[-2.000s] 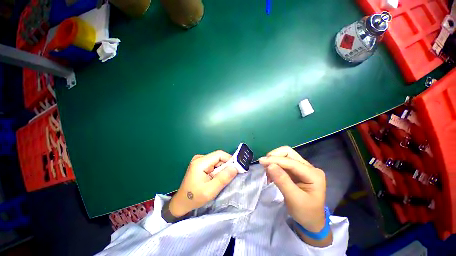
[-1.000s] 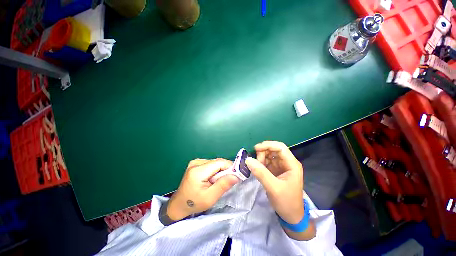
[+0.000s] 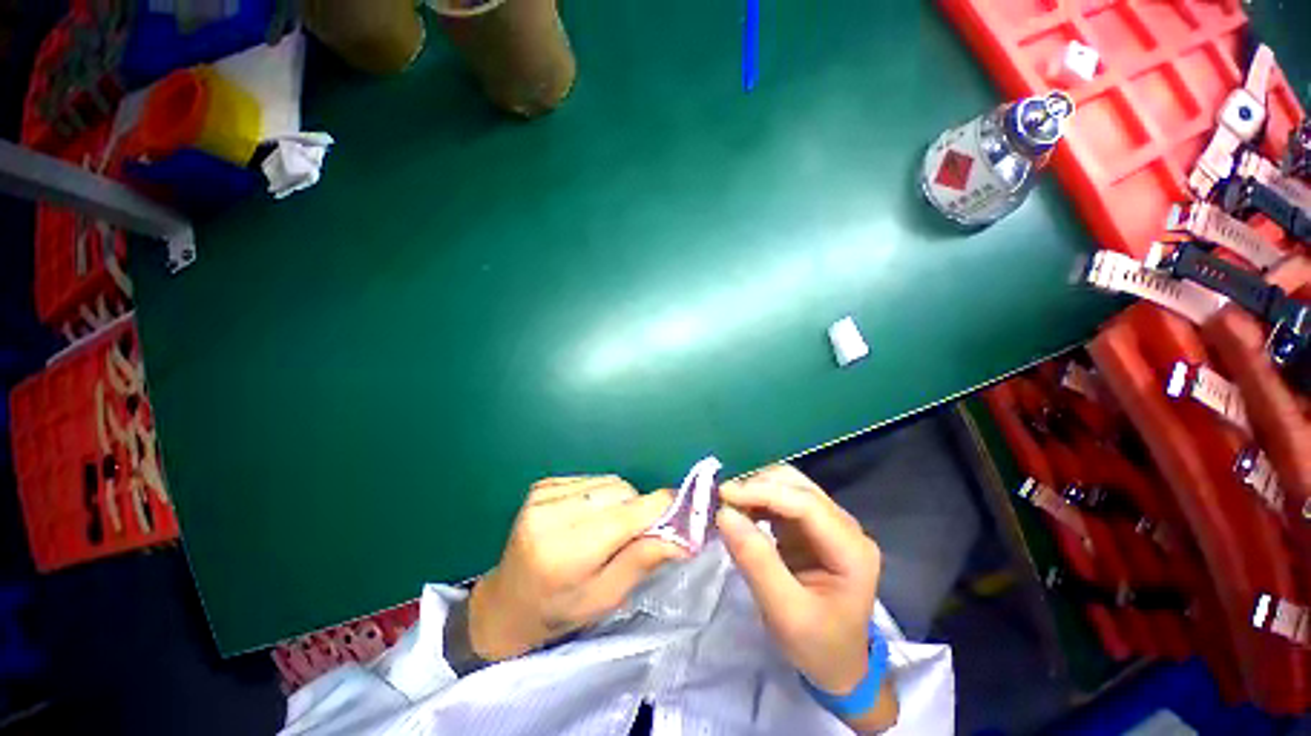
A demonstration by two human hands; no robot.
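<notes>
My left hand [image 3: 575, 554] holds a wristwatch [image 3: 692, 506] with a pale pink strap near the front edge of the green bench. The watch is turned edge-on, so its dial is mostly hidden. My right hand [image 3: 805, 561], with a blue band at the wrist, has its thumb and index finger at the right side of the watch, touching it. A small white block [image 3: 848, 341] lies on the green mat beyond my right hand.
A clear bottle [image 3: 978, 170] with a metallic top stands at the back right beside a red tray [image 3: 1136, 130] with strapped watches. More red trays [image 3: 1193, 475] sit at right and left. Cardboard cups [image 3: 518, 58], a blue stick [image 3: 751, 46] and crumpled tissue [image 3: 296, 164] are at the back.
The watch has turned from dial showing to edge-on. My right hand has come from beside the watch to touching it. The view has shifted slightly, showing more of the right tray.
</notes>
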